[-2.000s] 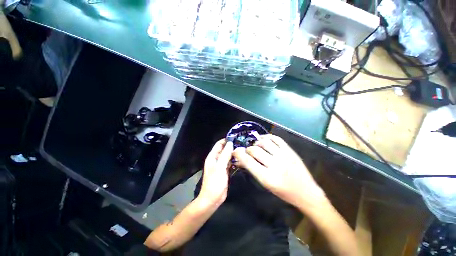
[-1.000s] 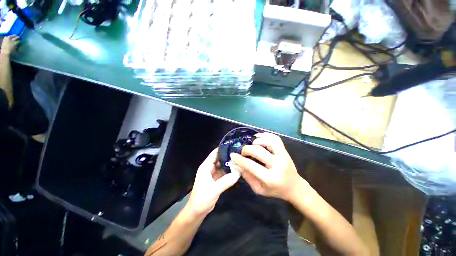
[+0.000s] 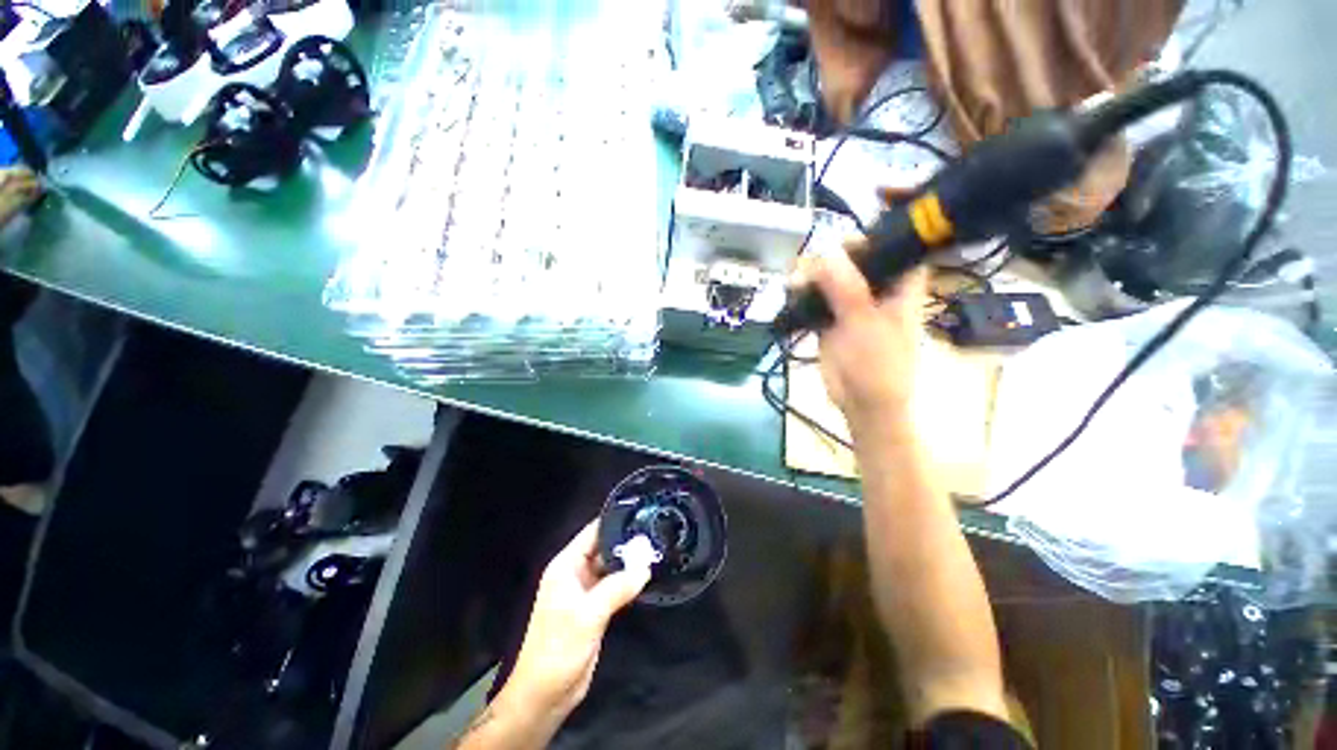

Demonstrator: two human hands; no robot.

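Observation:
My left hand [image 3: 579,598] holds a round black plastic housing [image 3: 701,539] in front of the bench edge, its open side towards me. The thumb lies on a small white part [image 3: 636,552] inside the housing. My right hand [image 3: 862,315] grips the black electric screwdriver [image 3: 968,198] with an orange-yellow label. The driver tip points down left, close to the pick-up mouth of the white-grey screw feeder [image 3: 745,235]; whether it touches is unclear. Any screw on the tip is too small to see.
Stacked clear blister trays [image 3: 506,191] stand left of the feeder. Black housings [image 3: 249,135] sit on the green bench [image 3: 103,220] at the far left. The crate [image 3: 396,579] holds black parts. Brown cloth [image 3: 1026,59], a tan board [image 3: 821,425] and clear bags [image 3: 1173,425] lie to the right.
My right hand has left the housing and now holds the screwdriver at the feeder. My left hand still holds the housing, now tilted open. The view has shifted.

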